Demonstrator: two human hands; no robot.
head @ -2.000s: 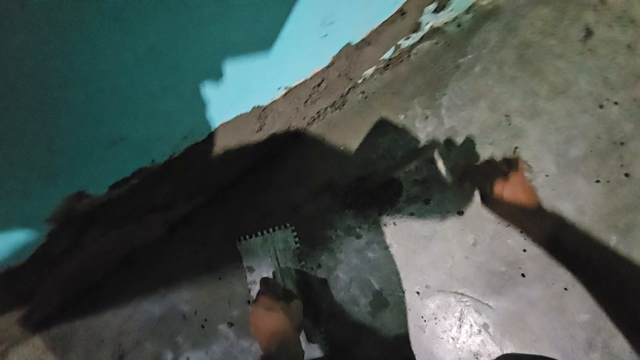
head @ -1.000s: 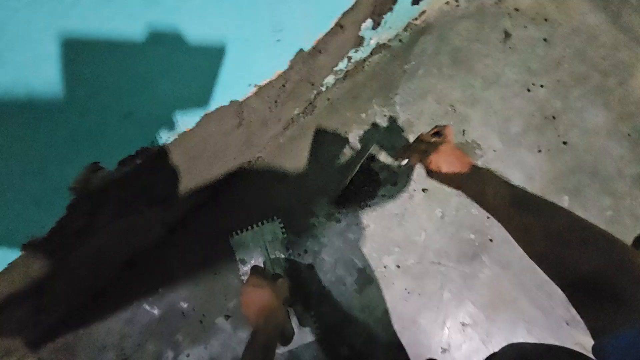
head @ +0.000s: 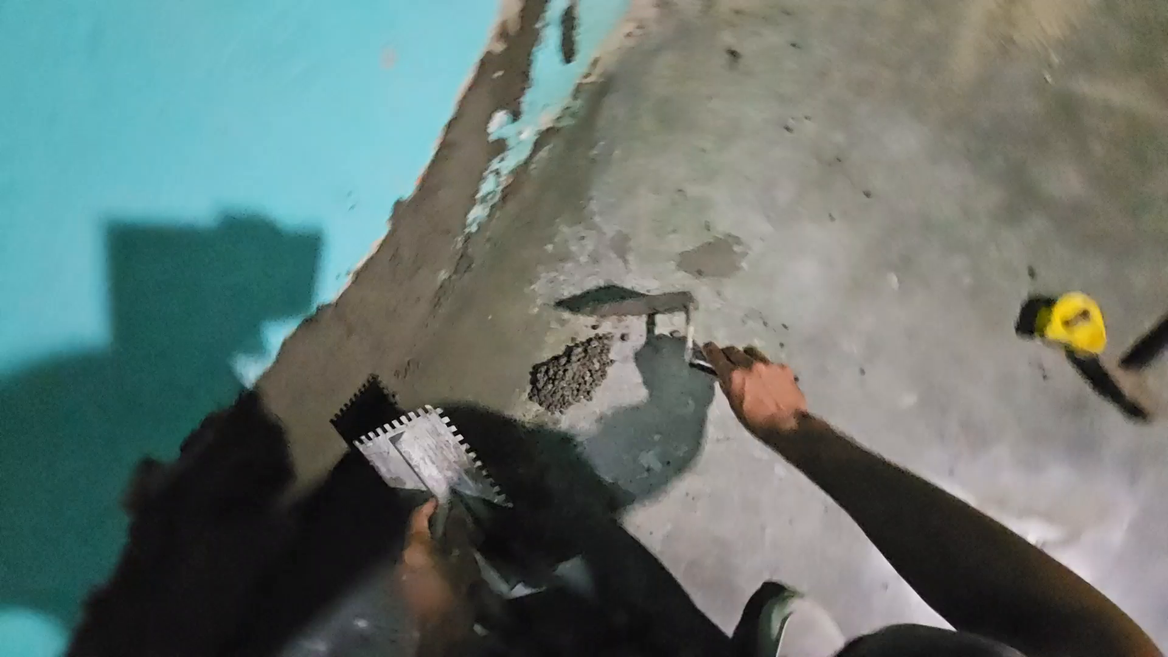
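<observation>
My right hand (head: 762, 392) grips the handle of a pointing trowel (head: 639, 305), whose blade is held edge-on just above a small heap of crumbly mortar (head: 572, 372) on the concrete floor. In my left hand (head: 427, 561), at the lower left, is a notched metal trowel (head: 436, 454) with square teeth along its edges, its face turned up. That hand is partly in shadow and blurred. Left of both tools, a band of brown mortar (head: 401, 265) runs along the foot of the turquoise wall (head: 228, 119).
A yellow tape measure (head: 1077, 322) lies on the concrete floor (head: 876, 237) at the right, beside dark elongated shapes I cannot identify. A damp patch (head: 712, 257) marks the floor beyond the trowel. A shoe (head: 794, 625) shows at the bottom edge.
The view has swung to the right and shows more floor. The mortar heap now lies in light, and the notched trowel is tilted differently. Both hands keep their tools.
</observation>
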